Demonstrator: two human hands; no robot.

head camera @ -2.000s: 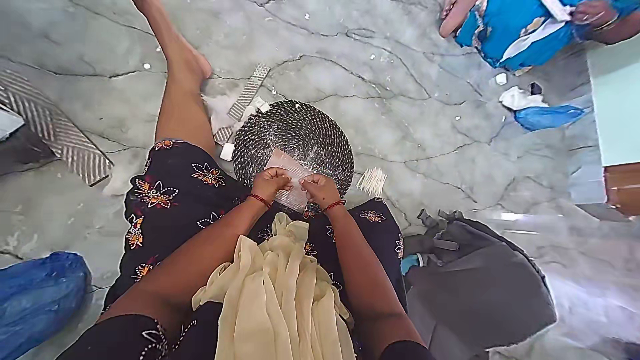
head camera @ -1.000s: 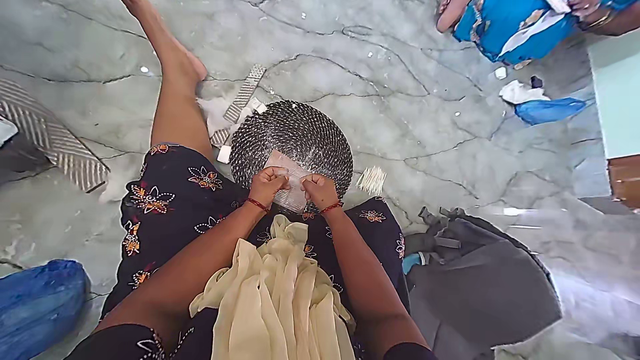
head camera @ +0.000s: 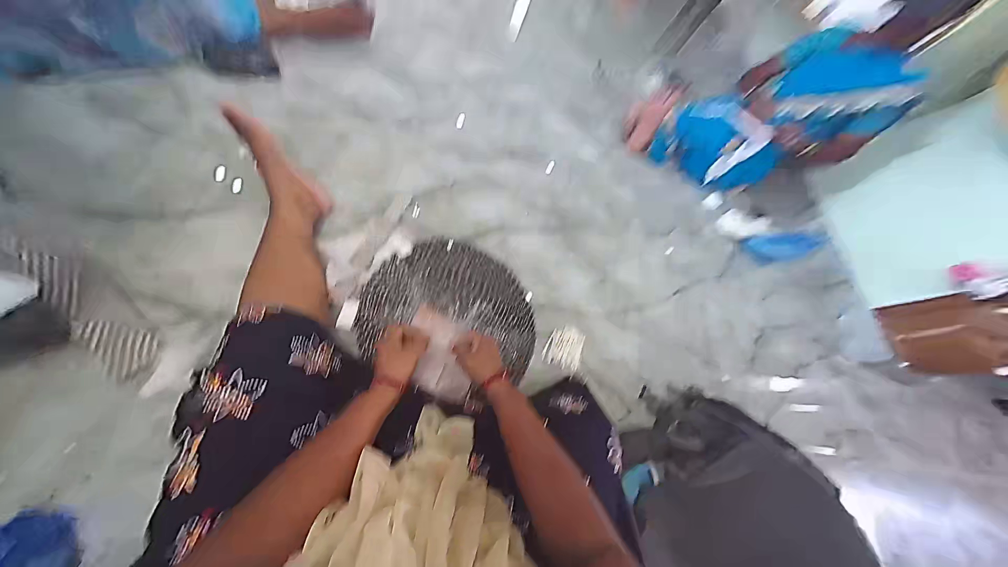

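A round, dark, speckled woven-looking surface (head camera: 449,272) lies between my legs, close to my lap. On it rests a thin pale pinkish sheet (head camera: 441,358), blurred, whose material I cannot tell. My left hand (head camera: 400,353) is at the sheet's left side with bent fingers. My right hand (head camera: 479,358) is at its right side, fingers also bent. A gap separates the two hands, and blur hides whether either one pinches the sheet. A small bundle of pale strips (head camera: 564,348) lies on the floor just right of the round surface.
A grey bag (head camera: 748,480) lies at my right, a blue plastic bag (head camera: 39,539) at the lower left. Striped material (head camera: 118,346) is on the left. A person in blue (head camera: 717,142) sits at upper right; another person's arm (head camera: 315,22) shows at upper left. Marbled floor (head camera: 669,315) surrounds me.
The view has shifted and blurred, bringing more of the people ahead into sight. My hands, close together over the sheet before, are now farther apart.
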